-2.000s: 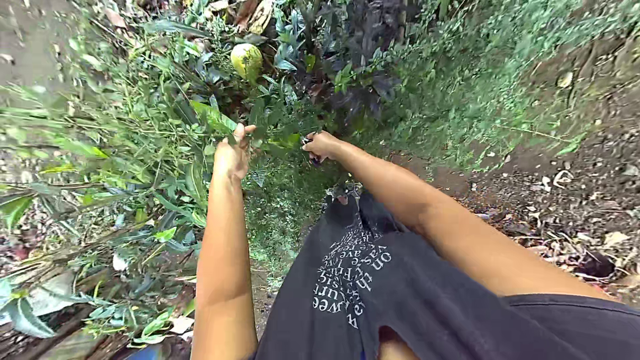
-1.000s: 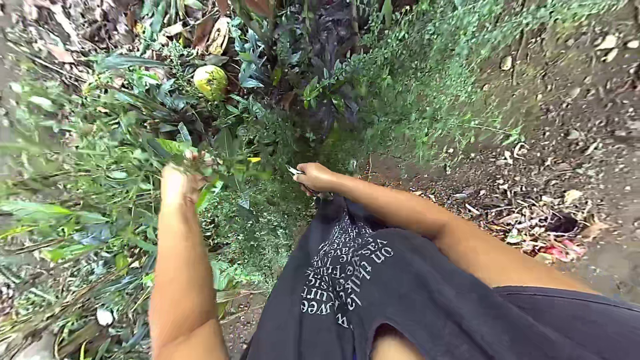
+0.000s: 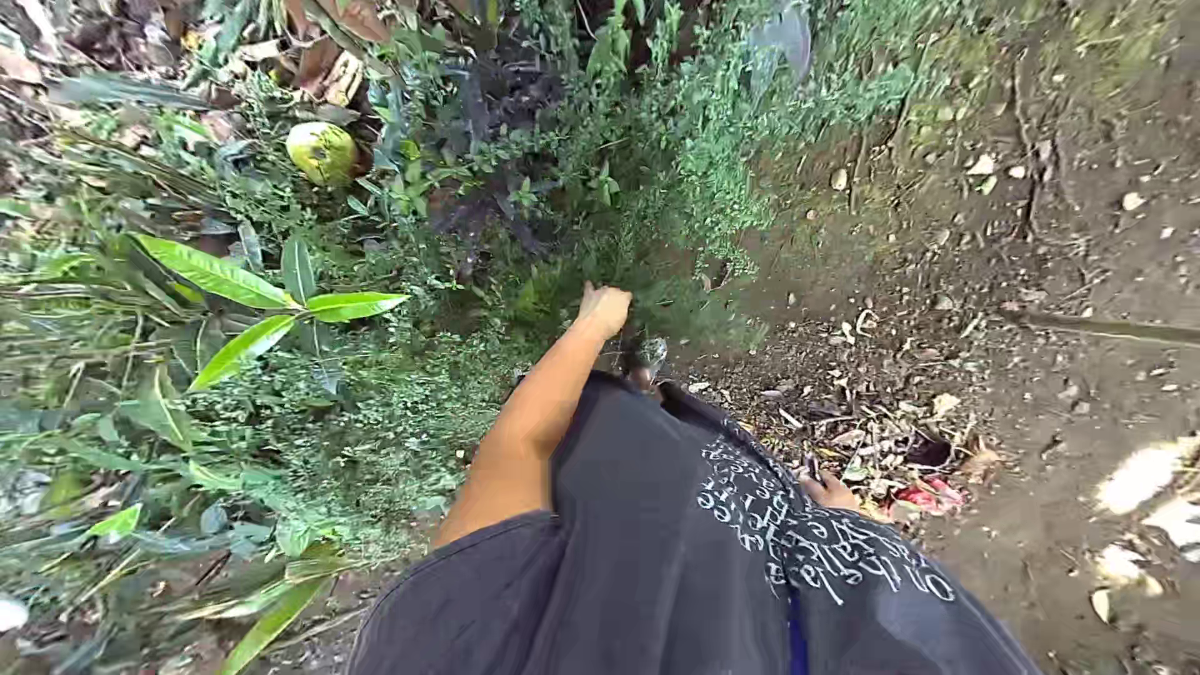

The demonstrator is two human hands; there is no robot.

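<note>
My left hand (image 3: 605,309) reaches forward over low green weeds, its fingers bent. Blur hides whether anything is between them. My right hand (image 3: 830,492) is down at the right, partly covered by the dark shirt, with its fingers around a small dark tool (image 3: 812,464). Most of that tool is hidden. A leafy shoot with long green leaves (image 3: 298,307) stands left of my left hand. Farther up on the left, a yellow-green round fruit (image 3: 322,153) with dark marks lies among the plants.
Dense leafy plants (image 3: 375,422) fill the left side. Bare brown soil (image 3: 1059,394) spreads on the right, with dry leaf litter (image 3: 862,431) and a red scrap (image 3: 930,495) near my right hand. A thin stick (image 3: 1106,326) lies at the right edge.
My left hand has moved right, away from the foliage on the left. My right hand has drawn back beside the shirt, from its earlier place in front of it. The view has shifted.
</note>
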